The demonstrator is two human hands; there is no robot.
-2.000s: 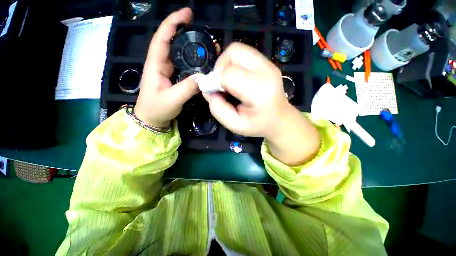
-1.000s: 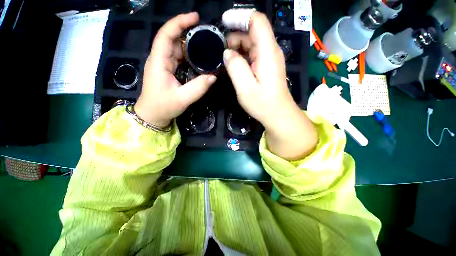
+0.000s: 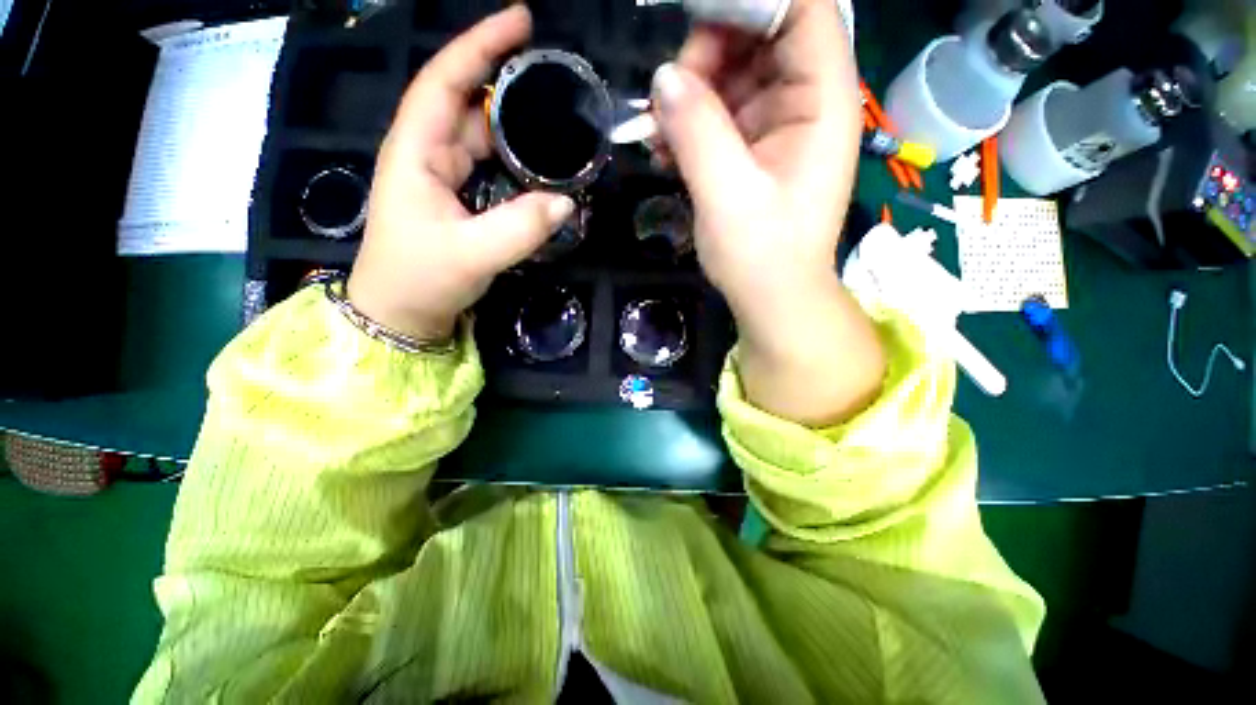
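Observation:
My left hand (image 3: 448,207) holds a round black unit (image 3: 551,120) by its edge, between thumb and fingers. The unit's dark round face and shiny rim point up at the camera, above the black compartment tray (image 3: 475,390). My right hand (image 3: 771,172) is just right of the unit, fingers curled, thumb toward it. A white wipe (image 3: 744,11) shows at its upper fingers, cut by the top edge. A small white tip (image 3: 635,128) sticks out below the thumb, close to the unit's rim; whether it belongs to the wipe is unclear.
Round units (image 3: 653,331) sit in tray pockets below my hands. A paper sheet (image 3: 207,138) lies left. At right are whitish bottles (image 3: 950,97), orange sticks (image 3: 990,179), crumpled white cloth (image 3: 895,282), a pale square pad (image 3: 1012,255), a blue-ended tool (image 3: 1050,331) and a white cable (image 3: 1205,361).
My right hand has moved right, away from the unit, and turned more open to the camera. My left hand has shifted slightly left with the unit, whose dark face has been turned up.

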